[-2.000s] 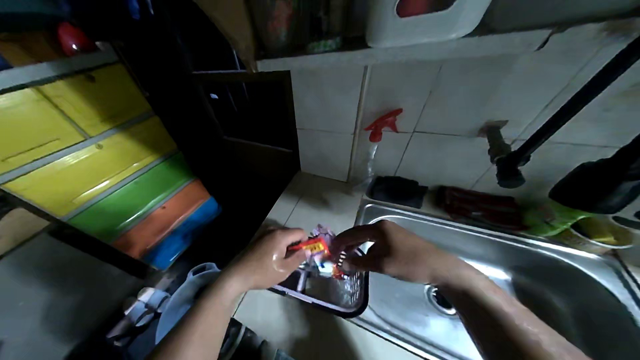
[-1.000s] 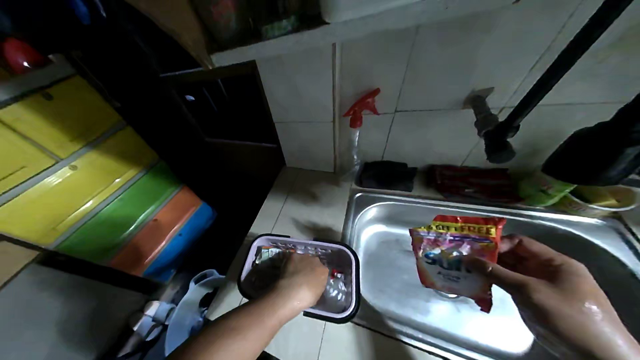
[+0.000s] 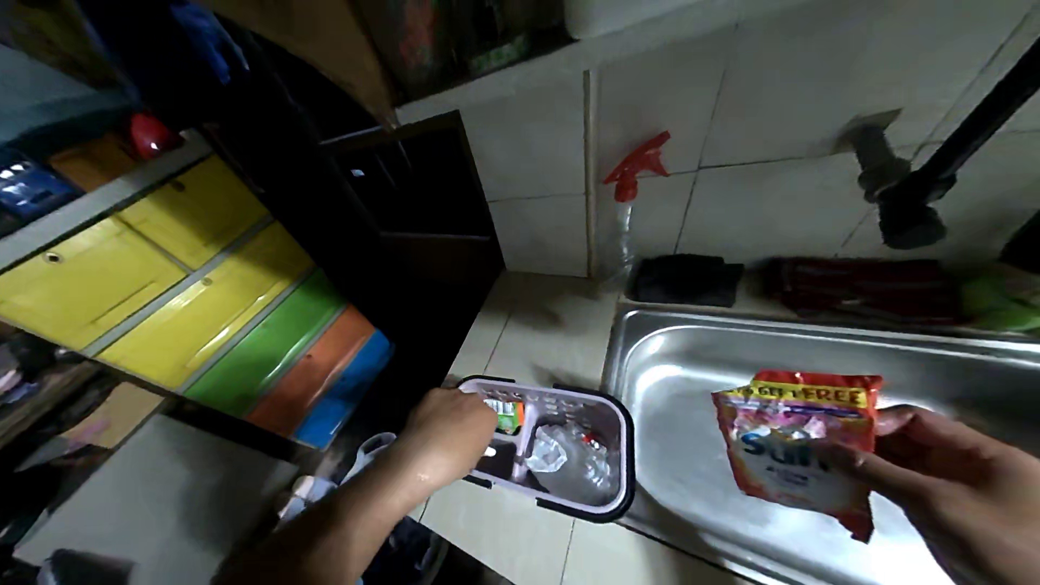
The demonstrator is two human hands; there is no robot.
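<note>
Above the steel sink, my right hand grips a red and white detergent packet by its right edge. My left hand reaches over the left end of a divided plastic basket with a black rim, its fingers hidden inside. Beside the hand, a small green and orange packet lies in the left compartment. Crumpled clear plastic fills part of the right compartment. Whether the left hand holds anything cannot be seen.
The stainless steel sink adjoins the tiled counter. A spray bottle with a red trigger head stands by the wall, near a dark cloth. A black faucet juts over the sink. Colored drawers are at left.
The packet, earlier near both hands above the basket, is now over the sink in my right hand. My left hand has moved from the basket's middle to its left end.
</note>
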